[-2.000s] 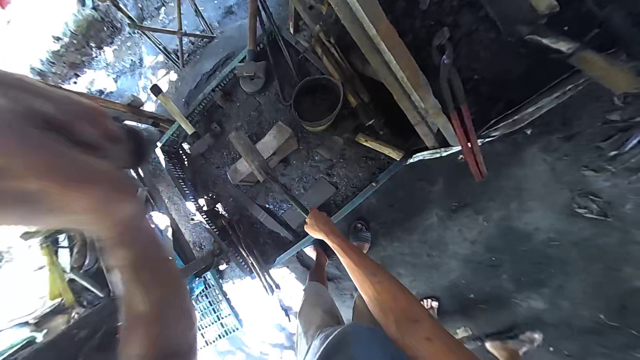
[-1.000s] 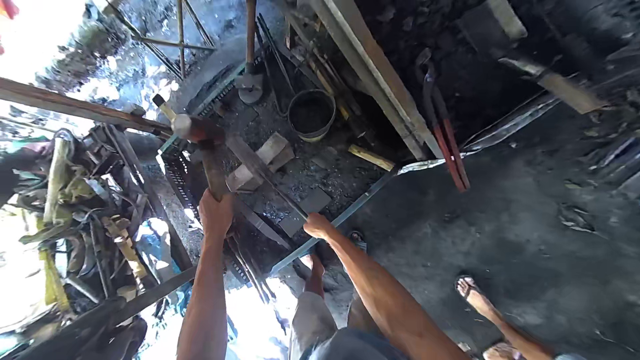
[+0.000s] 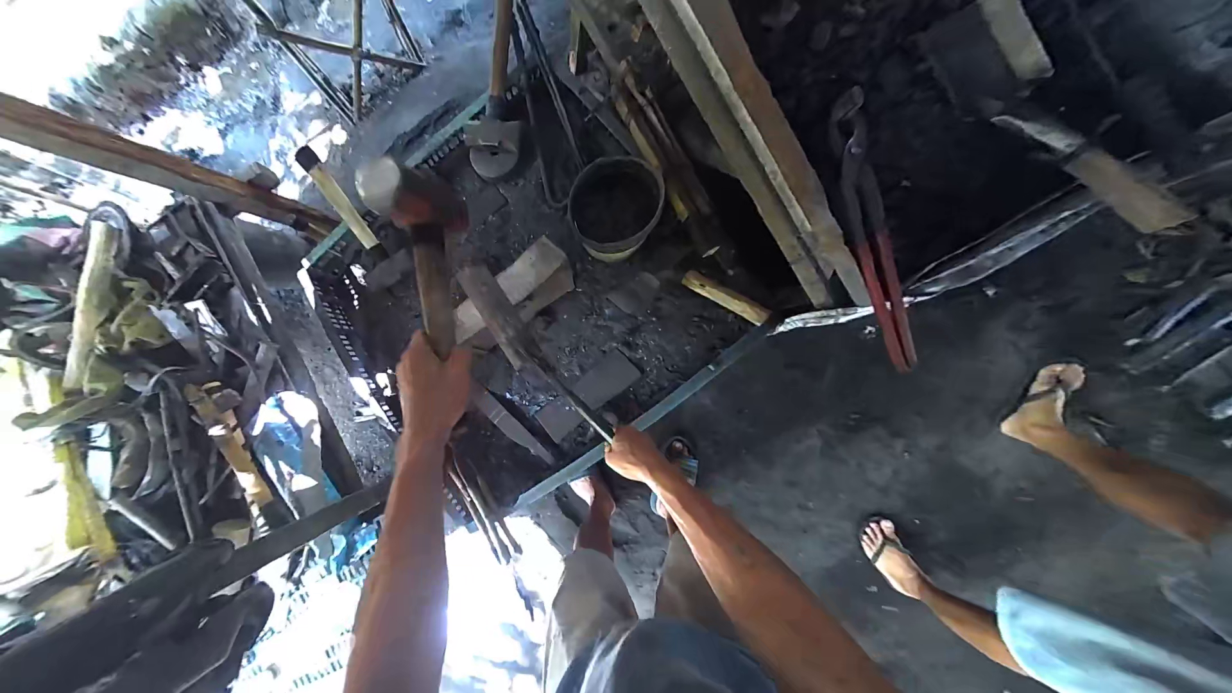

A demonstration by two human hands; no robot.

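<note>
My left hand is closed around the wooden handle of a heavy hammer, whose blunt head is over the left part of a soot-covered work tray. My right hand grips the narrow end of a long, dark metal blade or bar. Its broad far end lies near a pale block, right of the hammer handle; whether it touches the block I cannot tell. A flat, dark blade lies between my hands. Flat plates lie close to the held piece.
Behind the block stands a round bucket. A wooden-handled tool lies at the tray's left edge. Red-handled tongs are at right, beside long wooden beams. Scrap is piled at left. Another person's sandalled feet are at lower right.
My left hand, a blur at upper left two seconds ago, has come down over the tray with the hammer. My right hand keeps its grip. The other person's feet have shifted on the right.
</note>
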